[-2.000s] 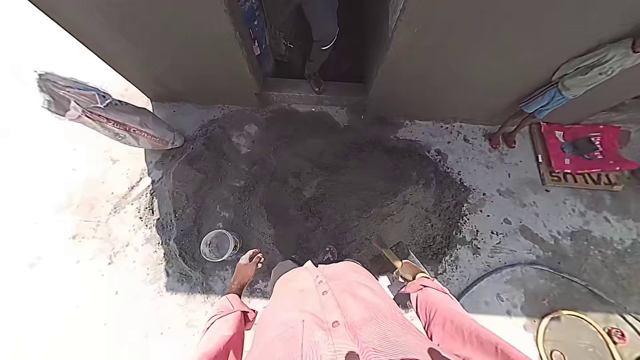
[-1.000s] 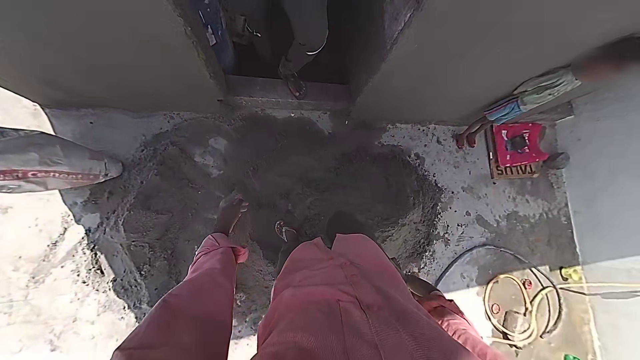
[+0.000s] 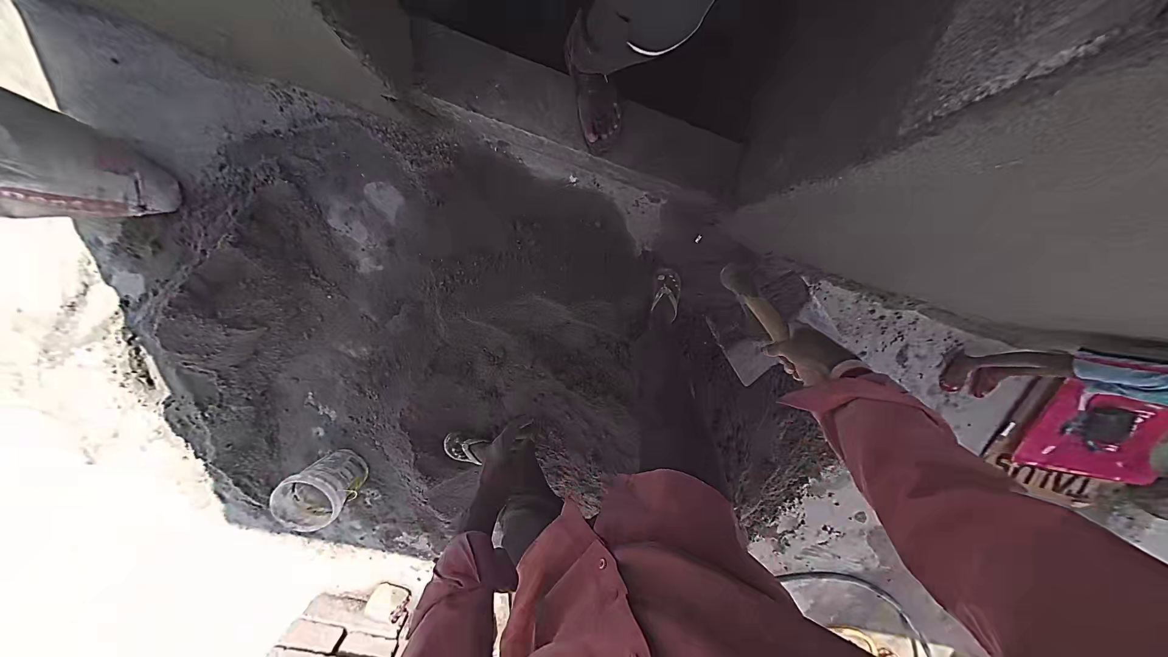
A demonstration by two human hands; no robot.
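My right hand [image 3: 810, 354] is closed around the wooden handle of a hoe-like tool [image 3: 765, 315], its flat metal blade [image 3: 744, 356] lying on the grey mortar mix at the right of the heap. My left hand [image 3: 511, 453] hangs over the heap near my left sandal [image 3: 464, 448]; its fingers are too dark to make out, and nothing plainly shows in them. The grey heap of mortar or cement mix [image 3: 438, 319] spreads over the ground around my feet. A clear plastic bucket [image 3: 319, 491] lies tilted at its lower left edge.
A cement bag [image 3: 82, 169] lies at the left. Another person's foot [image 3: 599, 114] is on the doorstep [image 3: 511, 82]. At the right, another person's arm [image 3: 1013, 367] is beside a pink bag [image 3: 1090, 429]. Bricks [image 3: 319, 625] and a hose [image 3: 867, 589] lie below.
My right hand and the tool have moved forward over the right side of the heap. The view has shifted and turned. The bucket, out of sight one second ago, shows again.
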